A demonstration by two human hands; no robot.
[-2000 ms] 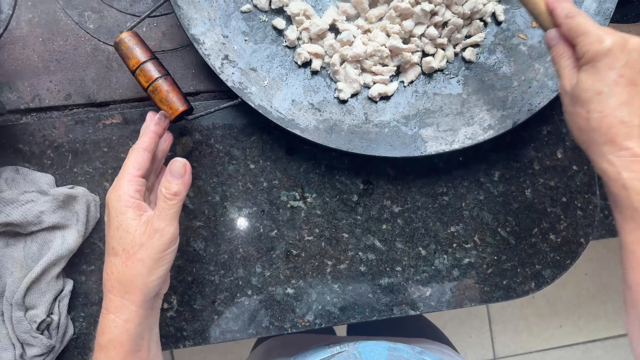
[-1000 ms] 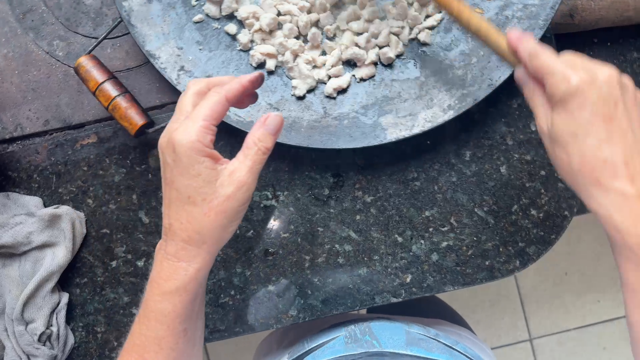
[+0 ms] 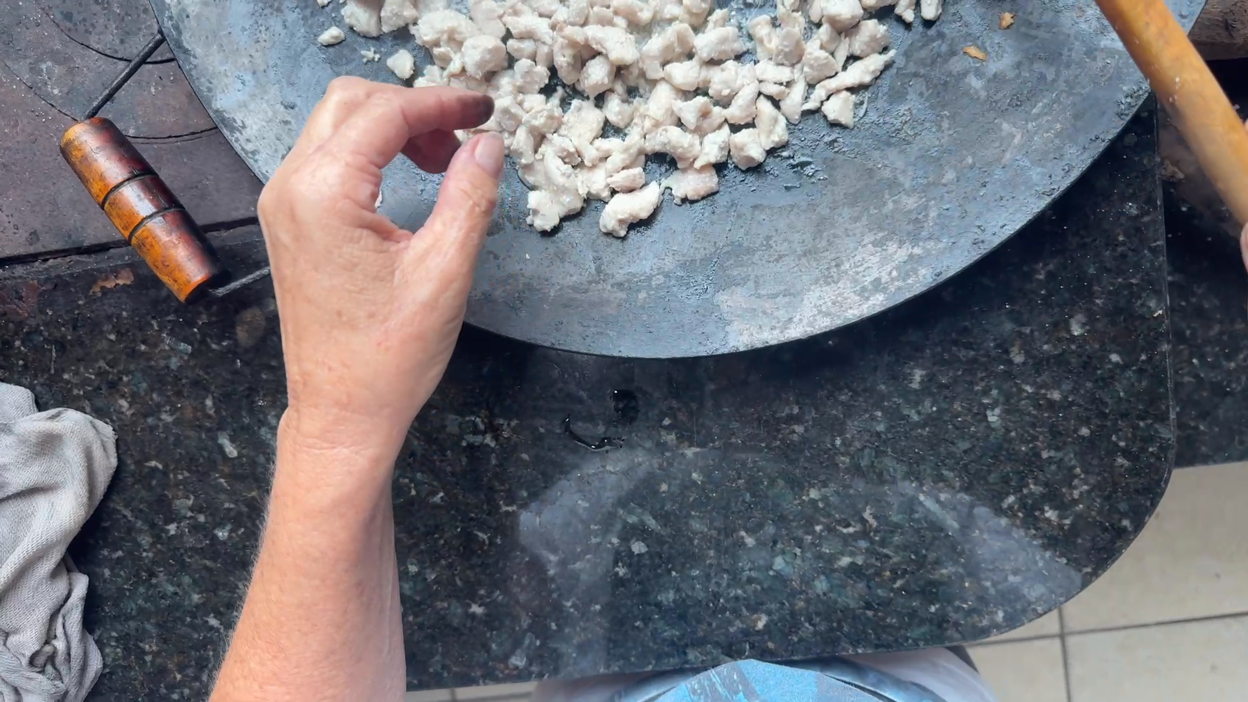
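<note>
My left hand [image 3: 375,244] is over the left part of a large round metal griddle pan [image 3: 799,263], thumb and index finger curled with a small gap, nothing seen between them. Many pieces of pale cooked meat [image 3: 634,117], probably chicken, lie in the pan just right of the fingertips. A wooden stick or handle [image 3: 1185,97] slants across the upper right corner. Only a sliver of my right hand [image 3: 1244,246] shows beside it at the right edge; its grip is cut off by the frame.
The pan's wooden side handle [image 3: 141,210] on a metal rod points out at the left, over the dark stovetop [image 3: 58,58] and speckled granite counter [image 3: 780,507]. A crumpled grey cloth [image 3: 44,526] lies at the left edge. Pale floor tiles [image 3: 1150,585] show beyond the counter's rounded corner.
My left hand has moved from beside the wooden side handle to over the pan, its fingers now more curled. My right hand, earlier seen holding the wooden stick, has mostly left the view at the right.
</note>
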